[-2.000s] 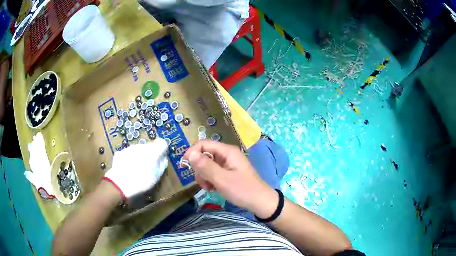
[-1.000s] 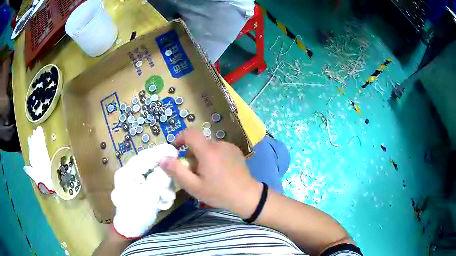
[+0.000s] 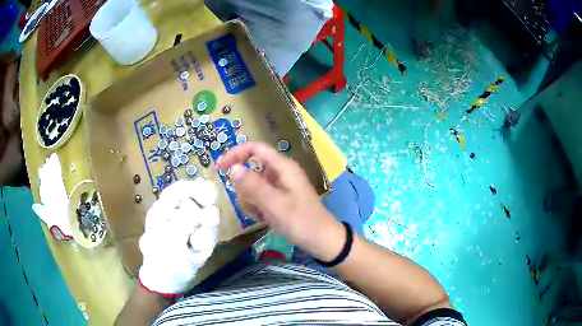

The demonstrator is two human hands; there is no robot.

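Note:
Small round caps (image 3: pixel 191 170), some showing pale faces and some dark domes, lie loose in a shallow brown carton (image 3: pixel 118 108), mostly around its middle. My left hand (image 3: pixel 180 232), in a white knit glove with a red cuff edge, is curled over the carton's near part. Small dark bits show between its fingers, seemingly a cap, partly hidden. My bare right hand (image 3: pixel 281 194), with a black wristband, is just right of the glove over the caps. It is slightly blurred, its thumb and index finger apart, with nothing clearly seen between them.
Left of the carton are a bowl of black parts (image 3: pixel 79 105), a smaller bowl with caps (image 3: pixel 77 191) and a spare white glove (image 3: pixel 52 191). Beyond stand a white tub (image 3: pixel 124 32) and a red-brown basket (image 3: pixel 67 22). A red stool (image 3: pixel 339 51) and a person's pale clothing are beyond the carton's right side.
My left hand came back towards me from the caps and turned, its fingers curling. My right hand met the glove a second ago and is now apart from it, up and right.

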